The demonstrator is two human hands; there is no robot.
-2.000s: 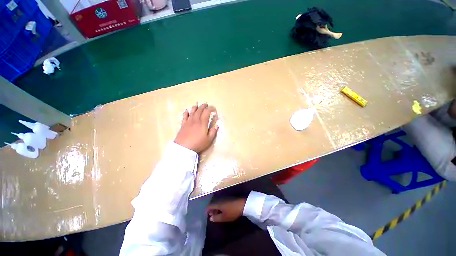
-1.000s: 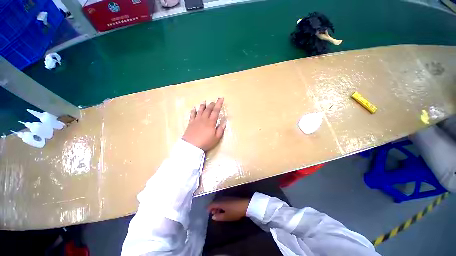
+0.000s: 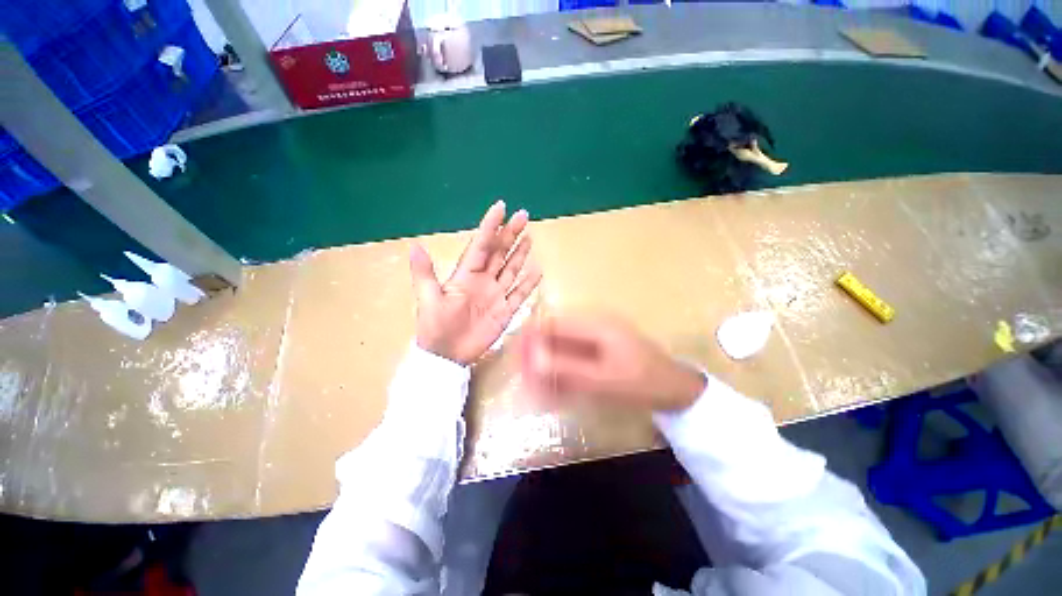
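Observation:
My left hand is raised over the bench, palm up and fingers spread, with nothing in it. My right hand is just to its right, blurred by motion; its fingers look curled and whether it holds anything cannot be told. A white glue bottle lies on the bench right of my right hand, its thin tip to the upper right. A black shaggy workpiece with a pale limb-like part rests on the green belt, beyond the bench.
The tan covered bench curves across. A yellow stick and yellow scrap lie at right. Spare white bottles stand by the metal post. A red carton is behind the belt. A person's sleeve and blue stool are at right.
My left hand has turned from palm down on the bench to palm up. My right hand has come up from my lap over the bench. The view has tilted up, showing more of the far ledge.

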